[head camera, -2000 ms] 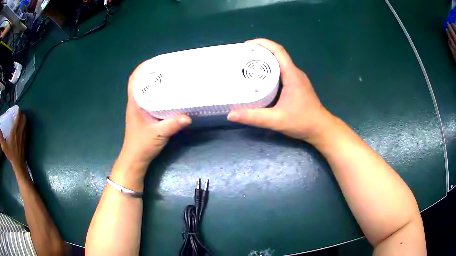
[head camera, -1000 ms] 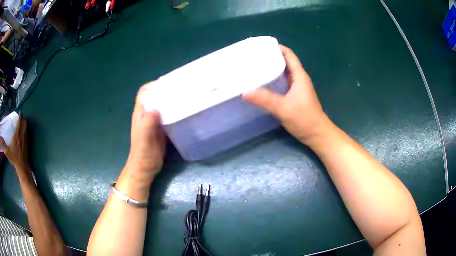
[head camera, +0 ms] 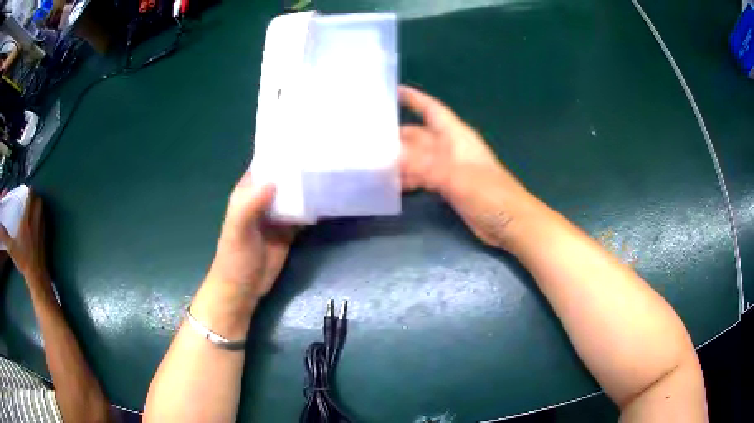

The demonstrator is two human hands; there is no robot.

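Observation:
The white housing (head camera: 279, 124) and the translucent body (head camera: 351, 107) are joined as one appliance, held above the green mat. It stands lengthwise away from me, housing on the left, body on the right, and is somewhat blurred. My left hand (head camera: 256, 235) grips the near end of the housing at its lower left. My right hand (head camera: 438, 153) is at the right face of the body, fingers apart; part of its fingertips is hidden behind the body, so its hold is unclear.
A black bundled cord (head camera: 318, 372) with two metal prongs lies on the green mat (head camera: 529, 330) near me. At left, another person's hand (head camera: 31, 235) holds a white piece (head camera: 14, 212). Cables and red connectors (head camera: 147, 7) lie top left. A blue object (head camera: 744, 41) is at top right.
The appliance has turned from crosswise, housing up, to lengthwise with the housing on the left and the body on the right. My right hand has moved from the housing's right end to the body's side.

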